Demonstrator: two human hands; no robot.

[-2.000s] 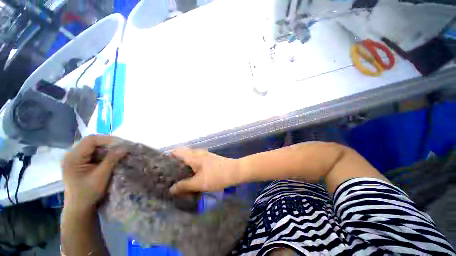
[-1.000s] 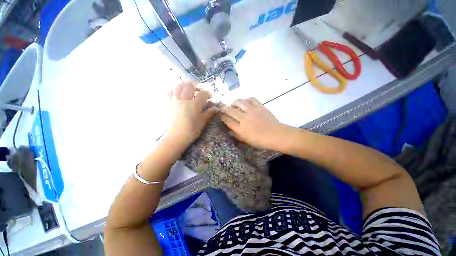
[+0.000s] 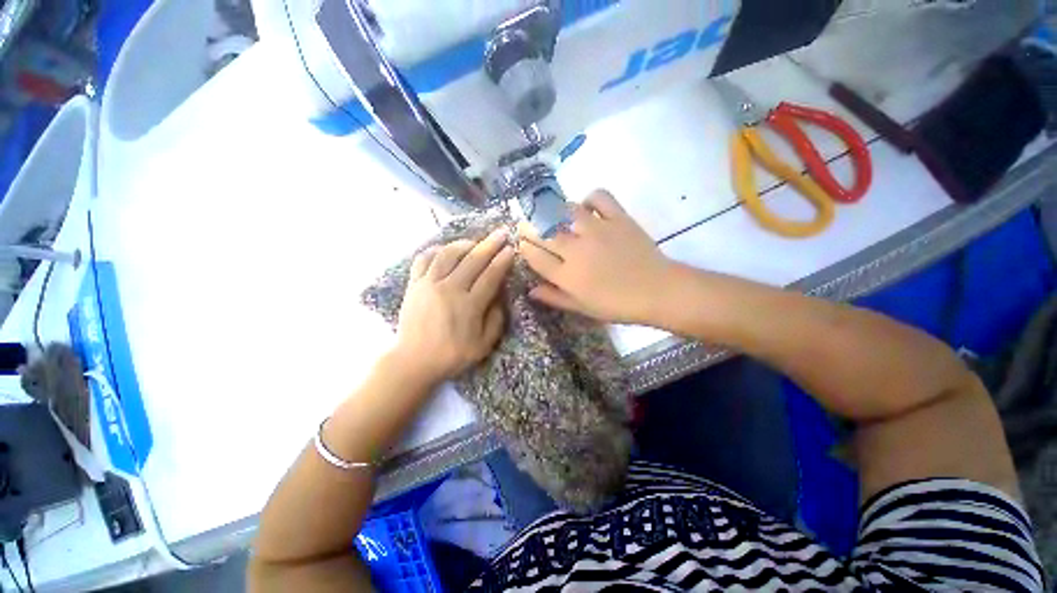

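A fuzzy grey-brown knit piece [image 3: 539, 388] lies on the white table, its far end under the sewing machine's presser foot area [image 3: 518, 218] and its near end hanging over the table edge toward the lap. My left hand [image 3: 456, 304] lies flat on the piece, fingertips close to the foot. My right hand [image 3: 599, 264] is at the right side of the piece, its fingertips pressed on the cloth beside the foot. The two hands' fingertips nearly meet. The needle itself cannot be made out. The sewing machine head [image 3: 464, 52] is white with blue lettering.
Scissors with yellow and red handles [image 3: 800, 174] lie right of the machine. A dark flat item [image 3: 979, 127] lies beyond them. A blue crate [image 3: 400, 550] is below the table edge [image 3: 695, 353]. A neighbouring machine [image 3: 110, 365] stands at the left.
From two seconds ago, the knit piece has gone from being held near the table's front edge to the machine foot. Since one second ago, more cloth shows left of my left hand, and it lies flatter.
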